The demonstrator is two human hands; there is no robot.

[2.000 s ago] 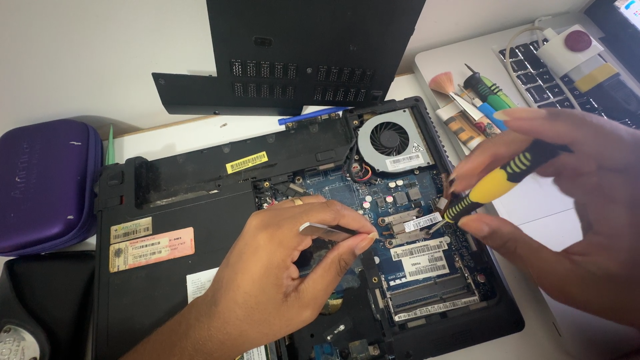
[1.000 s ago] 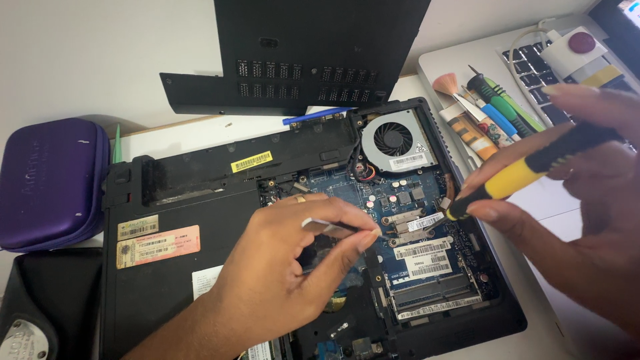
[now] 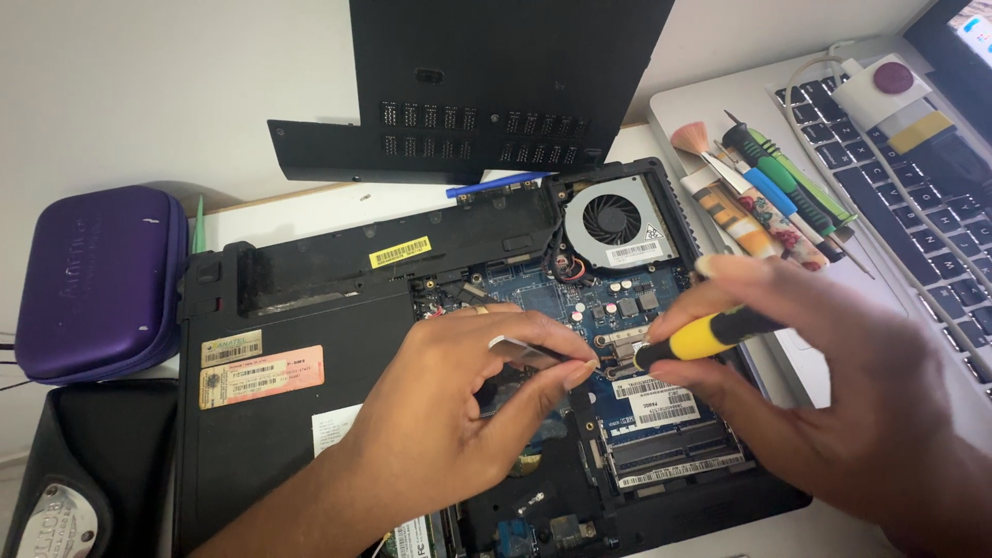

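Observation:
An opened black laptop base (image 3: 310, 310) lies underside up, its blue circuit board (image 3: 527, 292) and cooling fan (image 3: 612, 219) exposed. Between thumb and fingers, my left hand (image 3: 465, 395) pinches thin metal tweezers (image 3: 529, 351) over the middle of the board. My right hand (image 3: 806, 387) grips a yellow and black screwdriver (image 3: 694, 341), pointing left and down toward the metal heat sink bracket (image 3: 620, 353). The fingers and handle hide the screwdriver's tip. Below the bracket, near my right fingertips, are the memory slots (image 3: 670, 453).
A black bottom cover (image 3: 496, 85) leans against the wall behind. On the silver laptop (image 3: 674, 101) at right lie a makeup brush (image 3: 692, 139), green-handled screwdrivers (image 3: 783, 174) and other tools. A purple zip case (image 3: 97, 283) and a black pouch (image 3: 116, 457) flank the left side. A blue stick (image 3: 496, 184) rests behind the base.
My right hand and the screwdriver have moved slightly; the handle now lies lower and closer to level over the bracket. My left hand keeps its pinch on the tweezers in about the same place.

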